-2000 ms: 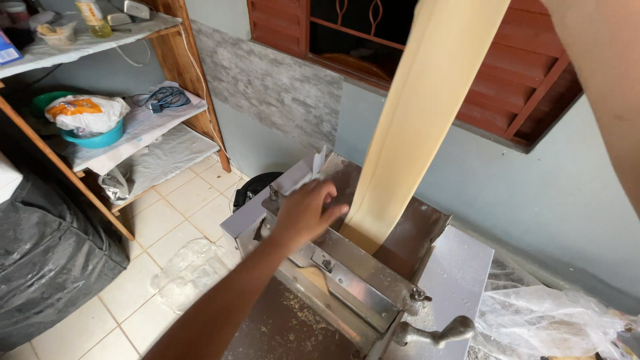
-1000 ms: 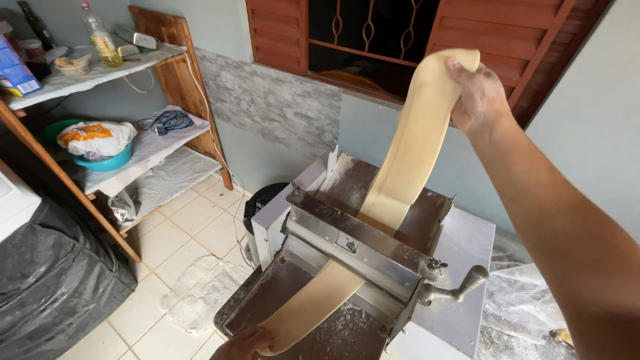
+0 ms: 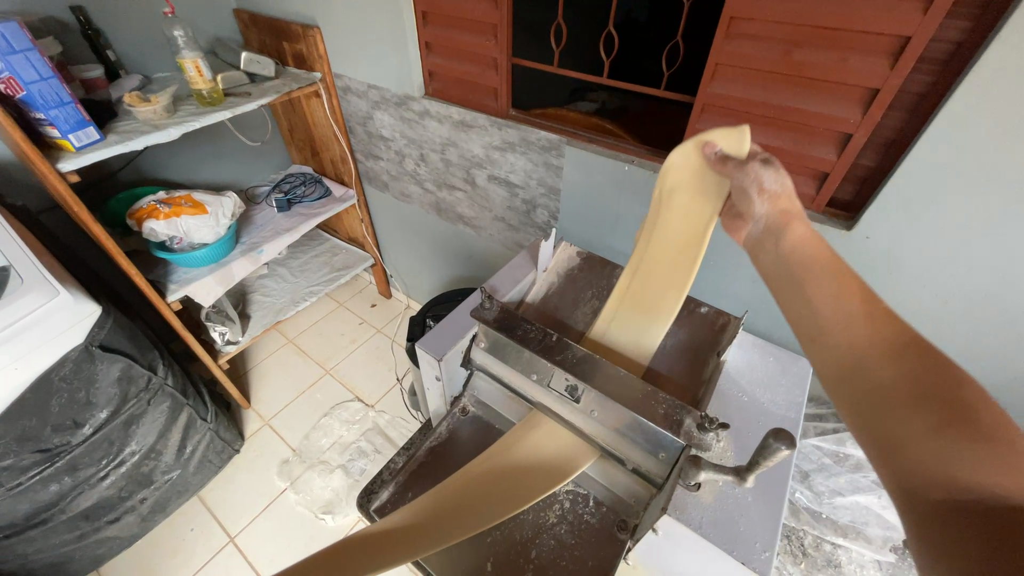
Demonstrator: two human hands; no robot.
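A long sheet of dough (image 3: pixel 672 248) passes through the rollers of a metal dough sheeter (image 3: pixel 576 392). My right hand (image 3: pixel 756 192) grips its upper end, thumb on top, raised above the back tray (image 3: pixel 576 280) near the window. From the front of the rollers the dough comes out over the floury front tray (image 3: pixel 520 528) and runs off the lower edge of the view. My left hand is out of view. A crank handle (image 3: pixel 760 460) sits at the sheeter's right side.
Wooden shelves (image 3: pixel 312 144) at left hold a bottle (image 3: pixel 194 68), a box and a teal basin (image 3: pixel 196 250). A black cover (image 3: pixel 104 432) drapes below a white appliance. Clear plastic (image 3: pixel 348 456) lies on the tiled floor. A shuttered window (image 3: pixel 800 88) is behind the sheeter.
Two seconds ago my left hand was at the sheeter's left side; one second ago it was at the dough's lower end. That lower length now reaches farther from the rollers, and the left hand has left view.
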